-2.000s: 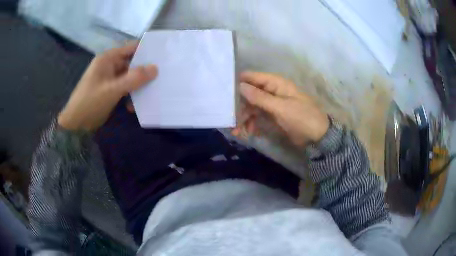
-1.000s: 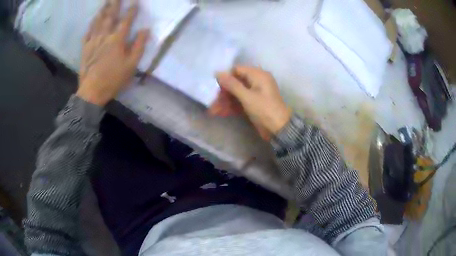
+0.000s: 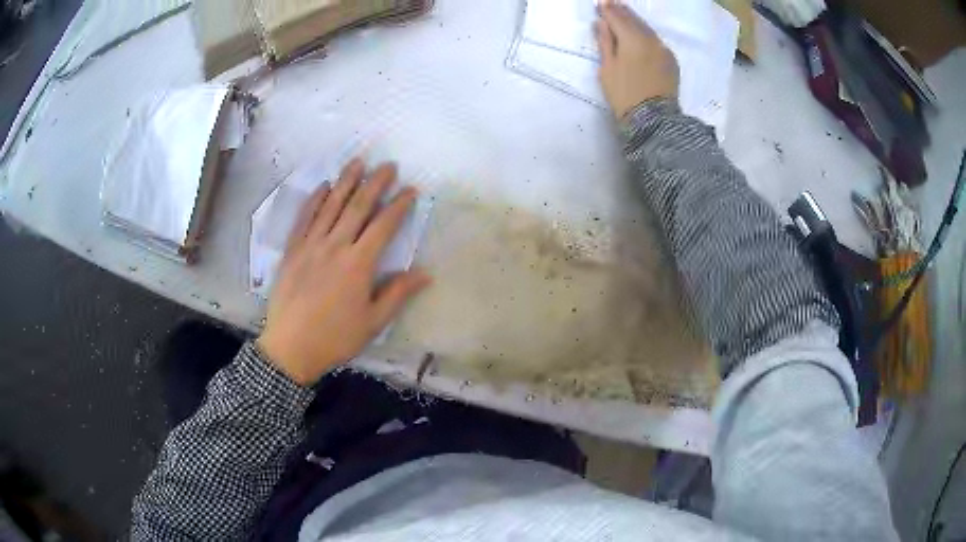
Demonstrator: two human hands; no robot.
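My left hand lies flat with fingers spread on a white pocket piece on the table near its front edge. The piece's edges show around the fingers. My right hand reaches to the stack of cut white pieces at the top right. Its fingertips touch the top of the stack; whether they grip a piece I cannot tell. A pile of white pressed pockets with a brown edge lies left of my left hand.
The pale table has a scorched brown area between my arms. Tan bundles lie at the top left. At right are the partly hidden iron, a yellow-orange item, a maroon and dark item and a dark cord.
My right hand has moved up and right to the stack of cut pieces. My left hand has left the pile at left and now lies on a white piece. The view has shifted.
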